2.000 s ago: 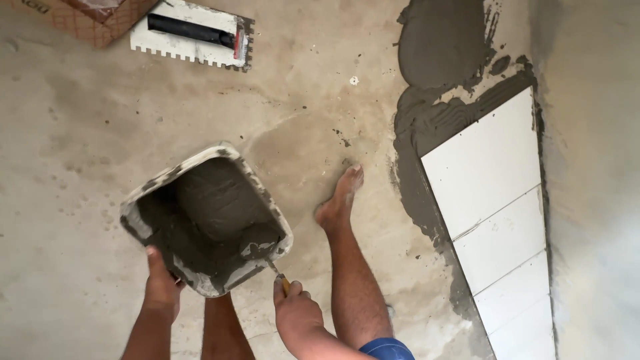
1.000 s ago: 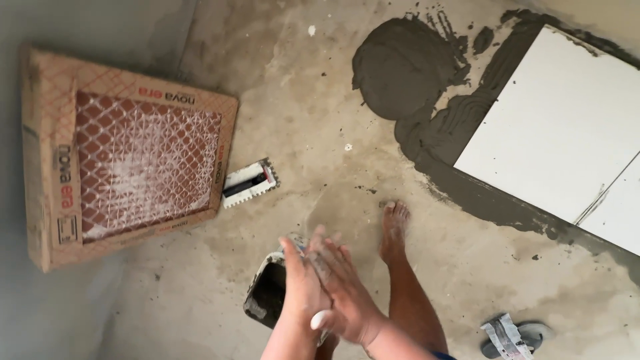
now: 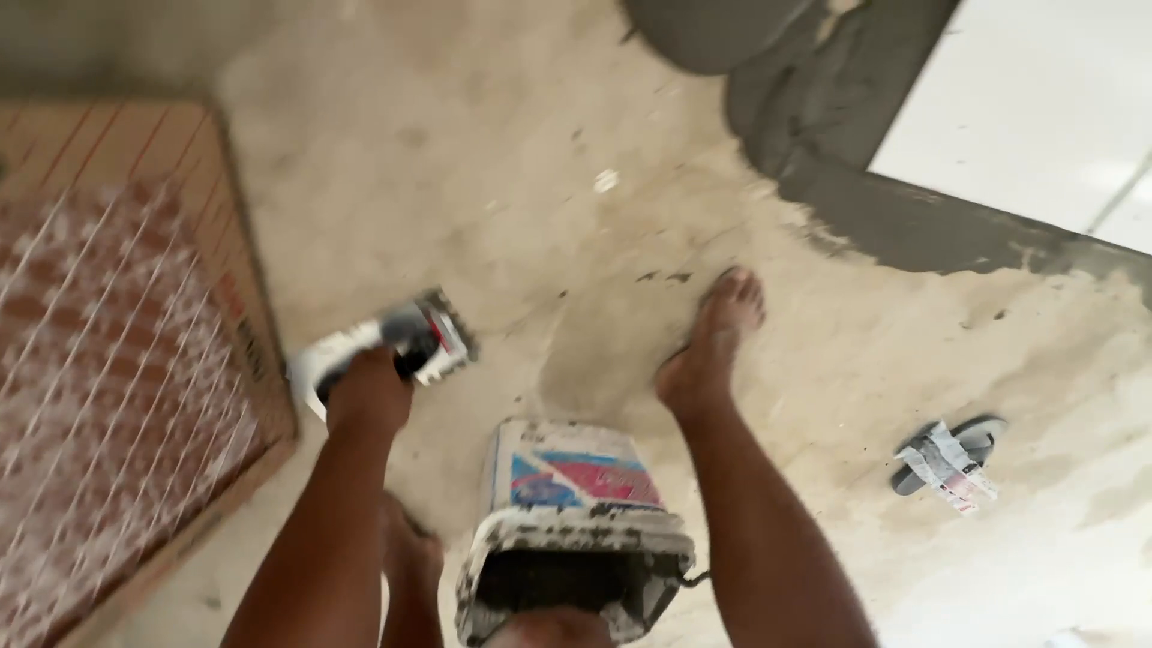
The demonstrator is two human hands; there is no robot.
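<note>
My left hand (image 3: 371, 391) is closed around the black handle of a notched trowel (image 3: 443, 335), whose toothed metal blade hangs just above or on the floor by the carton. A mortar-smeared plastic bucket (image 3: 576, 526) lies between my legs, its opening toward me. At the bottom edge, a bit of skin, perhaps my right hand (image 3: 549, 627), overlaps the bucket's opening; its fingers are hidden. Grey mortar (image 3: 909, 220) borders the white tiles (image 3: 1017, 117) at the upper right, and a rounded heap of it (image 3: 715, 27) sits at the top.
A carton with a patterned brown face (image 3: 99, 378) fills the left side. My bare foot (image 3: 711, 351) stands right of the bucket. A grey flip-flop (image 3: 976, 436) with a torn printed wrapper (image 3: 945, 463) on it is farther right. A small pale scrap (image 3: 606, 181) lies on the floor.
My hands were together above the bucket a second ago; my left hand has since moved left and taken hold of the notched trowel, which lay beside the carton. The view has shifted closer.
</note>
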